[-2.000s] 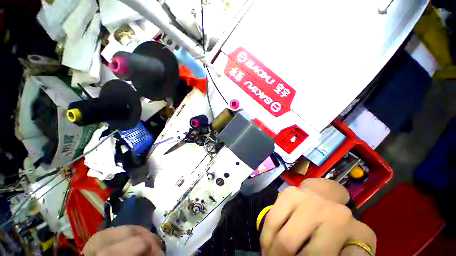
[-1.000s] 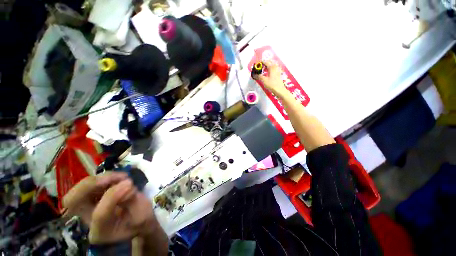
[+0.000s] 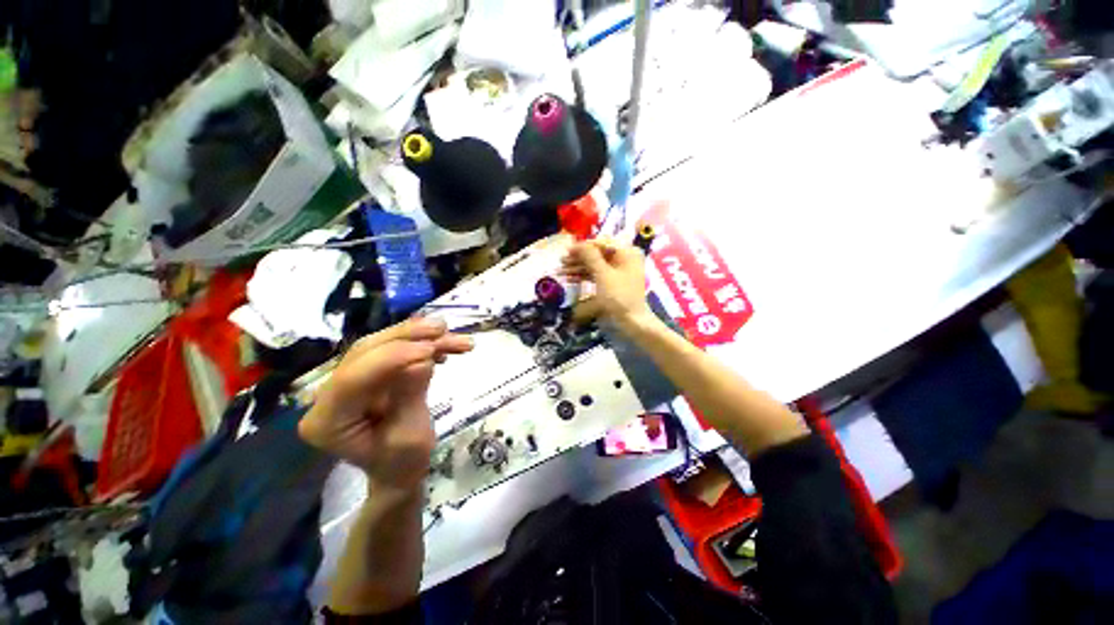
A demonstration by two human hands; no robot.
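Note:
My left hand [image 3: 381,397] is raised over the left end of the sewing machine head [image 3: 574,409], thumb and fingertips together; any thread between them is too thin to see. My right hand [image 3: 607,283] is behind the machine's motor end, fingers bent, beside a small magenta-ended spool [image 3: 550,292]; whether it holds anything is unclear. A small yellow-cored spool [image 3: 646,232] stands just beyond it by the red sticker [image 3: 699,287]. Two dark thread cones, one yellow-cored [image 3: 462,183] and one magenta-cored [image 3: 556,153], are on the stand behind.
Scissors [image 3: 491,322] lie behind the machine. A blue basket [image 3: 400,259] is behind the table. A lit phone [image 3: 639,435] lies at the front edge above the open red drawer [image 3: 709,531]. Dark cloth [image 3: 238,501] is piled left. Another machine [image 3: 1051,128] stands far right.
My right hand has let go of the yellow-cored spool and moved left, towards the small spools. My left hand has moved right over the machine. The head view has shifted.

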